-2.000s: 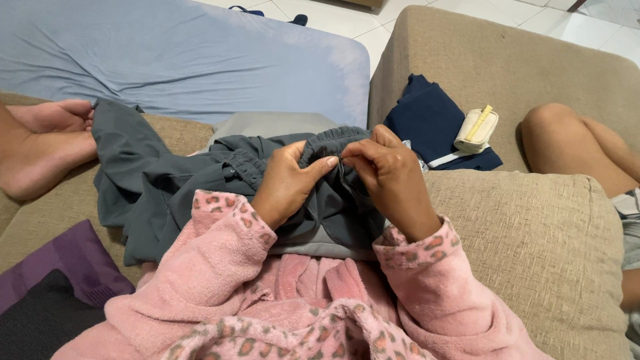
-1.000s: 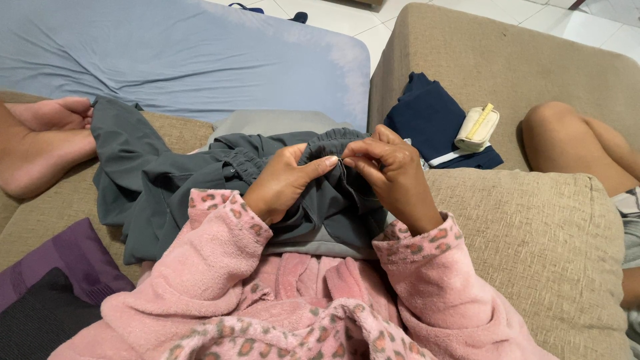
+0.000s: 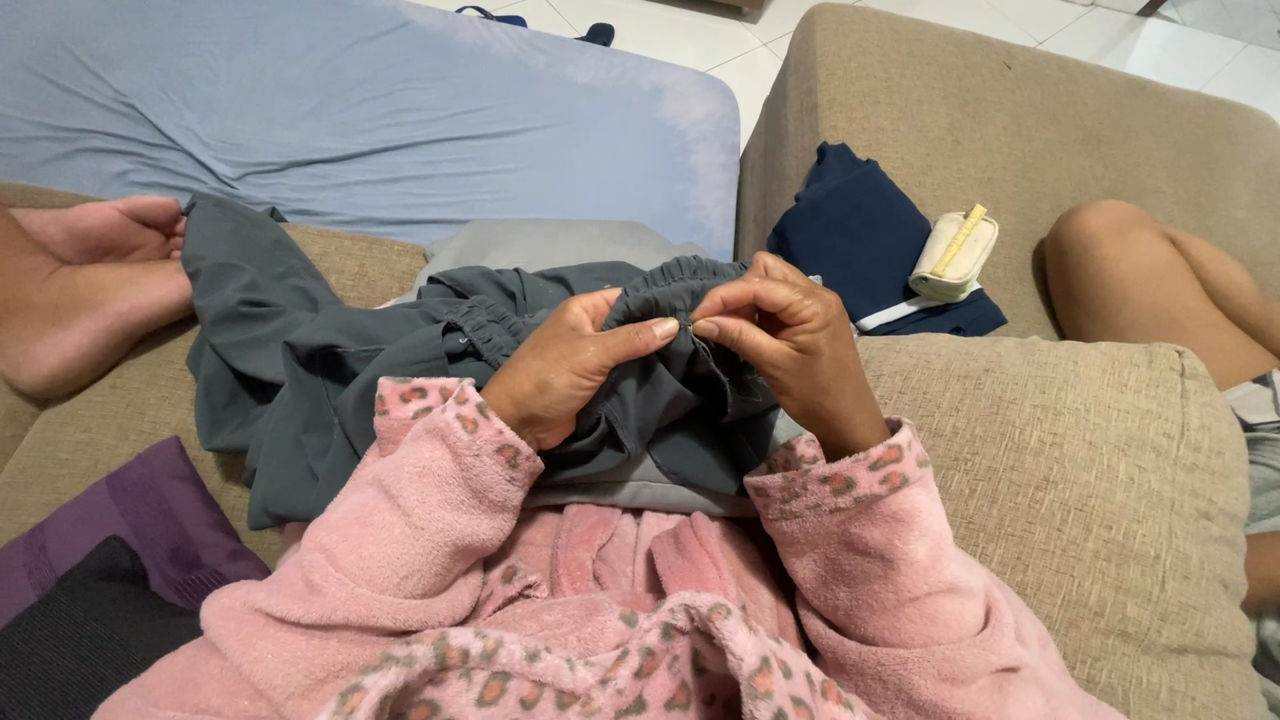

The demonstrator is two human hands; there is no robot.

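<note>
A dark grey garment (image 3: 340, 370) with gathered elastic edges lies across my lap, over a lighter grey cloth. My left hand (image 3: 575, 365) grips its gathered waistband (image 3: 685, 280), thumb on top and the other fingers hidden in the fabric. Close beside that thumb, my right hand (image 3: 785, 340) pinches at the same edge between thumb and forefinger. A tiny light glint shows between the two thumbs; whether it is a pin, a needle or a fastening, I cannot tell. Both wrists come out of pink fleece sleeves with spotted cuffs.
Navy folded cloth (image 3: 850, 230) lies right of my hands, with a small cream pouch (image 3: 955, 255) and yellow measuring tape on it. A beige cushion (image 3: 1050, 480) is at my right. Another person's knee (image 3: 1110, 250) is beyond it. Bare feet (image 3: 110, 260) and purple cloth (image 3: 130, 520) are left.
My right hand's fingers have shifted slightly at the waistband and now pinch close to my left thumb. My left hand keeps its hold on the garment.
</note>
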